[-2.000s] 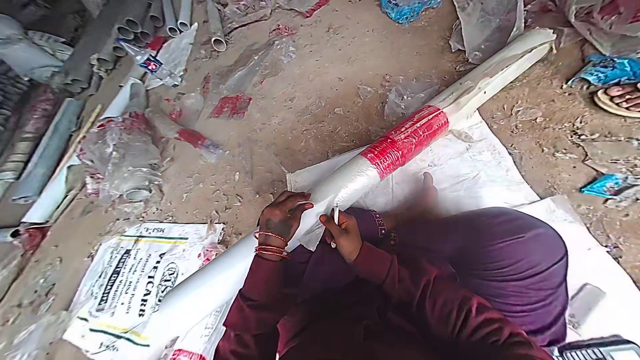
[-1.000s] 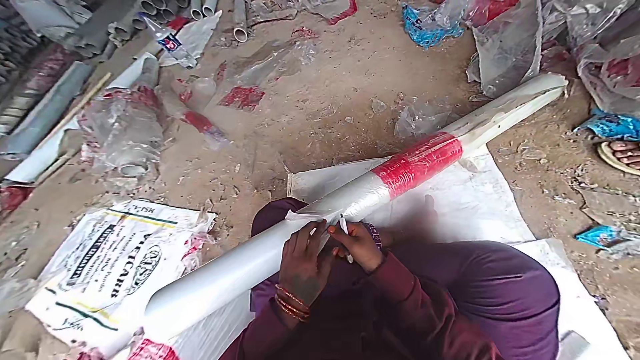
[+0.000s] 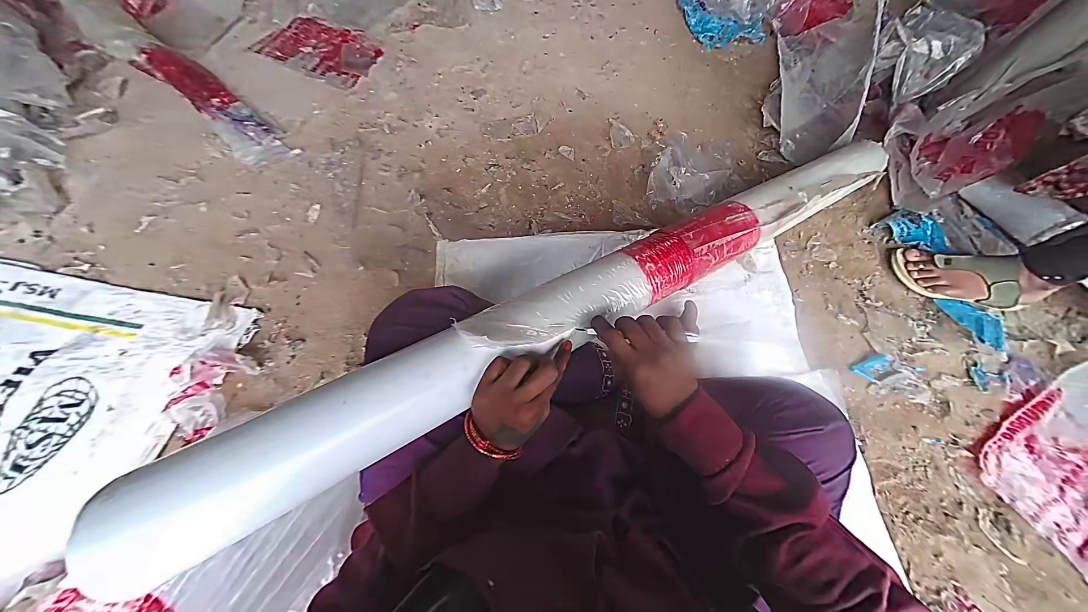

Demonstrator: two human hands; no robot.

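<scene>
A long white roll (image 3: 280, 425) lies diagonally across my lap. Clear plastic film (image 3: 561, 302) and a red printed band (image 3: 697, 246) wrap its upper right part, while the lower left part is bare of film. My left hand (image 3: 517, 395), with red bangles at the wrist, rests against the roll's near side at the film's edge, its fingers curled. To the right, my right hand (image 3: 650, 357) is closed around a thin, light-coloured tool whose dark tip touches the film's lower edge; its exact kind cannot be told. Whether the left fingers pinch any film is unclear.
Beneath the roll lies a white sheet (image 3: 790, 340). A printed white sack (image 3: 76, 365) is on the ground at left. Crumpled plastic (image 3: 824, 85) and blue scraps (image 3: 977, 323) litter the right side, near another person's sandalled foot (image 3: 960, 274). More red and clear wrap (image 3: 191, 81) lies at upper left.
My hands, close together one second ago, are now farther apart along the roll. The film edge on the roll now shows plainly between them. The view has shifted, bringing the sandalled foot farther in.
</scene>
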